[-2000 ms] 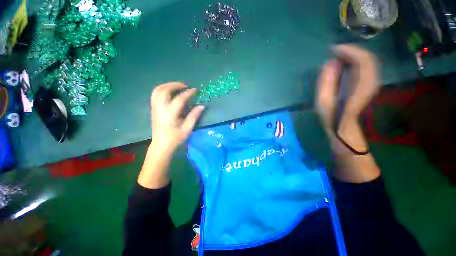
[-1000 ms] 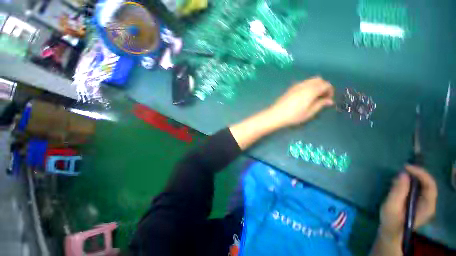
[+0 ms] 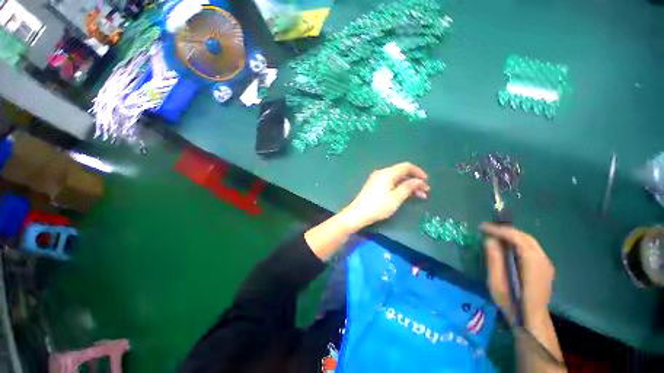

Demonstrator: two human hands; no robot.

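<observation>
My right hand (image 3: 528, 273) grips the black handle of a soldering iron (image 3: 502, 216). Its silvery front end points away from me, over the near side of the loose dark component pile (image 3: 495, 171). A green PCB strip (image 3: 443, 229) lies near the bench edge, its right end partly behind my right hand. My left hand (image 3: 389, 191) is just above the bench, left of the pile and up-left of the strip, thumb and fingertips close together; whether a tiny part is between them cannot be told. The blue apron (image 3: 415, 313) covers my lap.
A large green PCB heap (image 3: 364, 73) lies at the back left, with a dark rounded object (image 3: 273, 128) and a blue fan (image 3: 211, 45) beside it. A neat green stack (image 3: 534, 86) lies behind the pile. A thin stick (image 3: 610, 182) and round tin (image 3: 646, 256) are right.
My left hand has moved from beside the component pile towards me and left. My right hand has brought the iron leftward, near the strip and pile. The view has also shifted since the earlier frames.
</observation>
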